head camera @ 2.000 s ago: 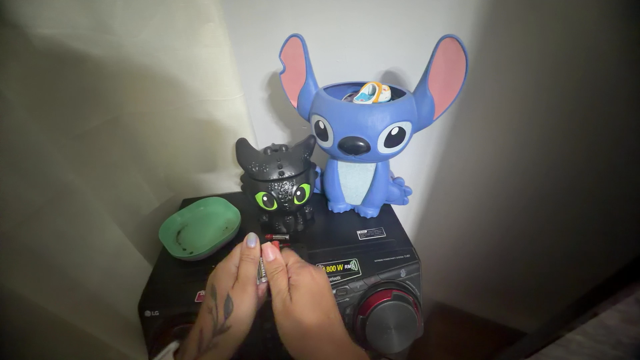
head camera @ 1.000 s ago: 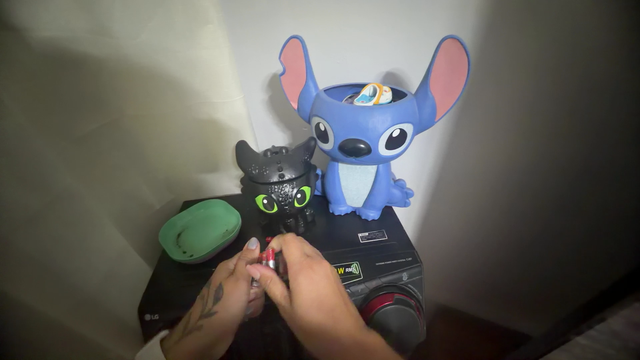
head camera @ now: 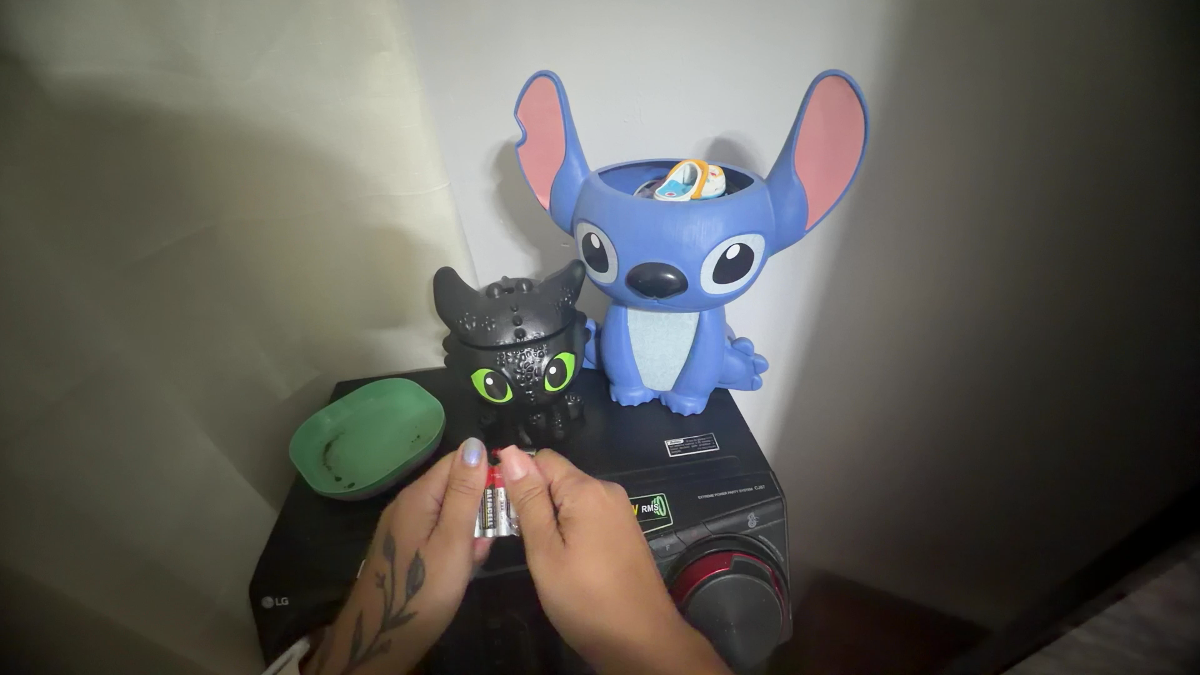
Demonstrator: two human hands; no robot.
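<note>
Between my two hands are small cylindrical batteries (head camera: 496,506), silver with red and black wrappers, standing side by side. My left hand (head camera: 431,525) grips them from the left, its thumb along their upper end. From the right, my right hand (head camera: 577,534) closes on them, with its thumb tip near their top. The fingers under the batteries are mostly hidden, and the exact number of batteries cannot be told. Both hands are over the front part of a black LG audio system (head camera: 741,450), just in front of a black dragon-shaped container (head camera: 516,352) with green eyes.
A green plastic dish (head camera: 375,436) with dark specks lies at the left of the audio system. A large blue big-eared character planter (head camera: 670,253) stands at the back, with a small white and orange item (head camera: 692,181) in its open top. A round knob (head camera: 731,600) is at the front right.
A red-ended battery lay on the audio system before the dragon container two seconds ago; that spot now shows no loose battery. My hands have shifted, and more of the batteries shows between them.
</note>
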